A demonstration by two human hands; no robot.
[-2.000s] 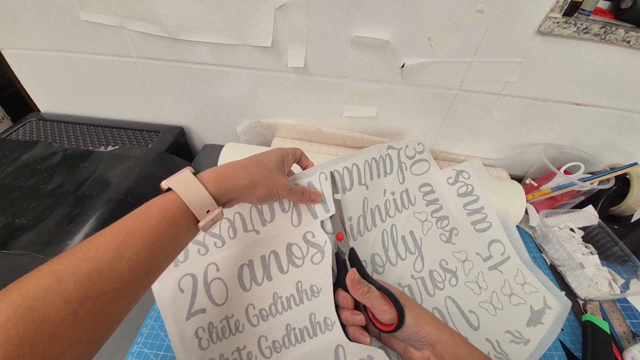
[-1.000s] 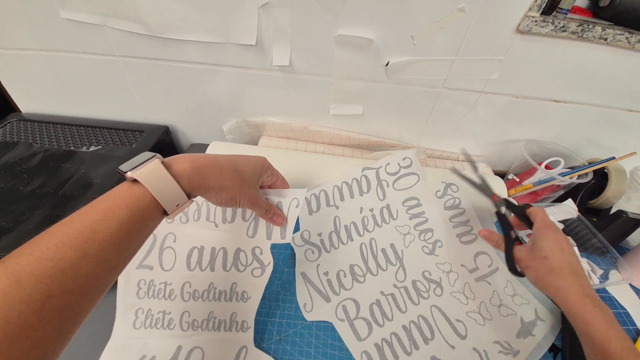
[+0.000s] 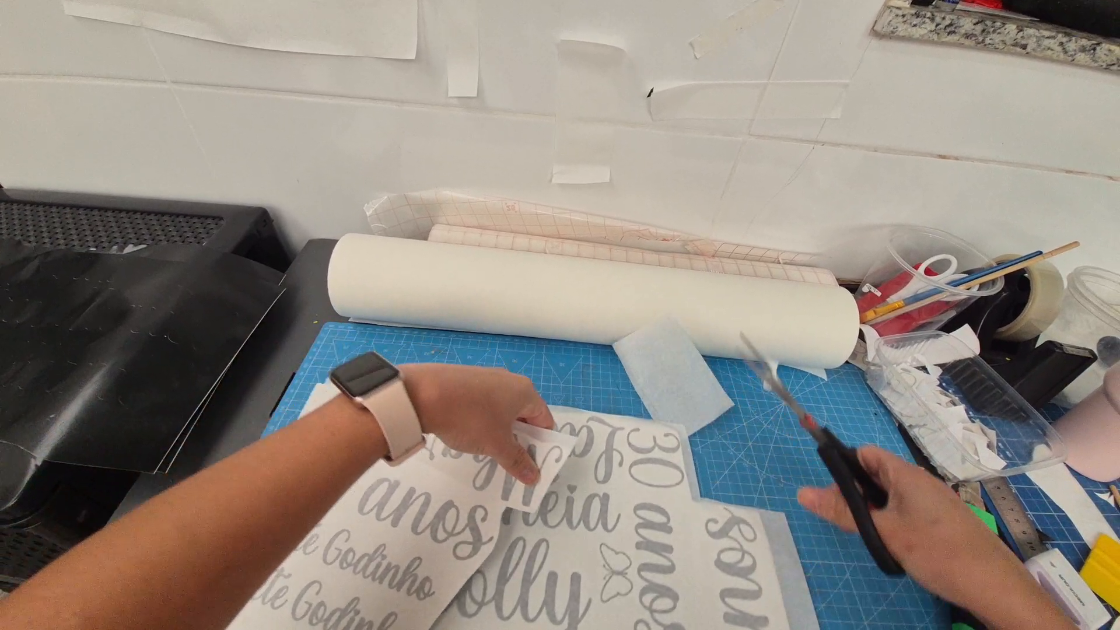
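Note:
My left hand (image 3: 477,420), with a smartwatch on its wrist, pinches the upper corner of a white sheet (image 3: 350,525) bearing grey lettering. This sheet overlaps a second lettered sheet (image 3: 604,551), which lies on the blue cutting mat (image 3: 752,455). My right hand (image 3: 901,516) holds black-handled scissors (image 3: 840,455) above the mat's right side, their blades pointing up and left and nearly together. A small blank piece of whitish paper (image 3: 672,376) lies on the mat between the hands, near the large roll.
A thick cream roll (image 3: 595,293) lies along the mat's back edge, with gridded film (image 3: 630,254) behind it. At right are a clear tub of scraps (image 3: 962,411), a cup with brushes (image 3: 936,262) and a metal ruler (image 3: 1015,516). Black sheets (image 3: 114,350) lie at left.
Two seconds ago the scissors were at the sheets between my hands; they are now off to the right. The lettered sheets have come down toward me, uncovering the roll and more of the mat.

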